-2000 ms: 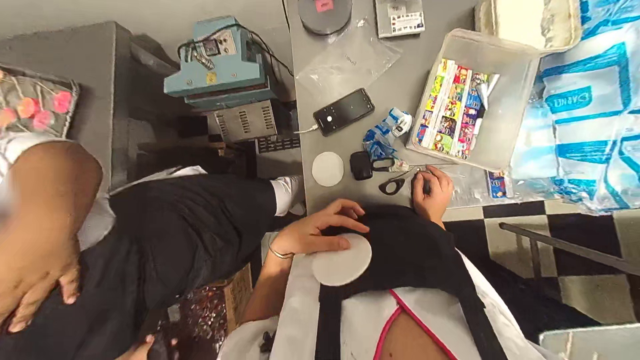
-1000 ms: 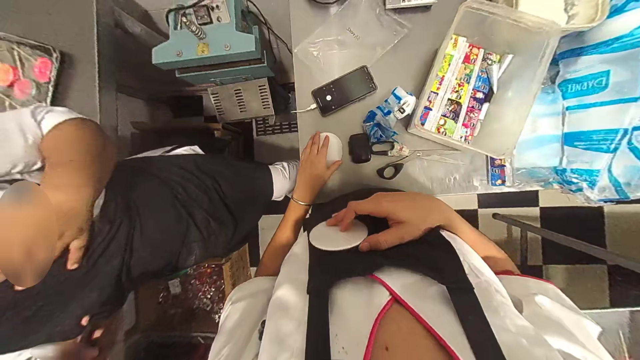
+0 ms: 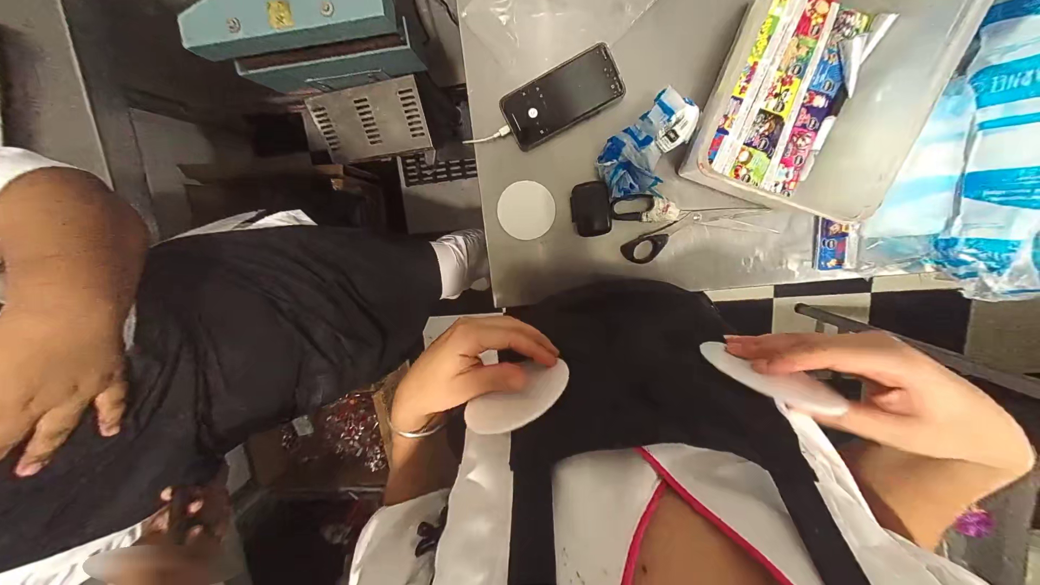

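Note:
My left hand [image 3: 467, 366], with a bangle on its wrist, pinches a white round disc [image 3: 520, 400] between thumb and fingers, above the black apron [image 3: 634, 366]. On the right, my right hand [image 3: 861, 382] grips a second white disc [image 3: 772, 380], tilted and slightly blurred. Another white disc [image 3: 526, 210] lies flat near the left edge of the metal table. Beside it are a small black case [image 3: 591, 208] and black-handled scissors [image 3: 645, 247].
The metal table [image 3: 520, 276] also bears a phone [image 3: 562, 96] on a cable, crumpled blue-white wrapping [image 3: 642, 146] and a plastic bin [image 3: 902, 130] of colourful wrappers. A seated person [image 3: 284, 325] is close on the left; a metal bar [image 3: 918, 349] runs at right.
My left hand has come back from the table disc and now holds a disc over the apron's left side. My right hand has moved right, away from the lap, with a disc in it.

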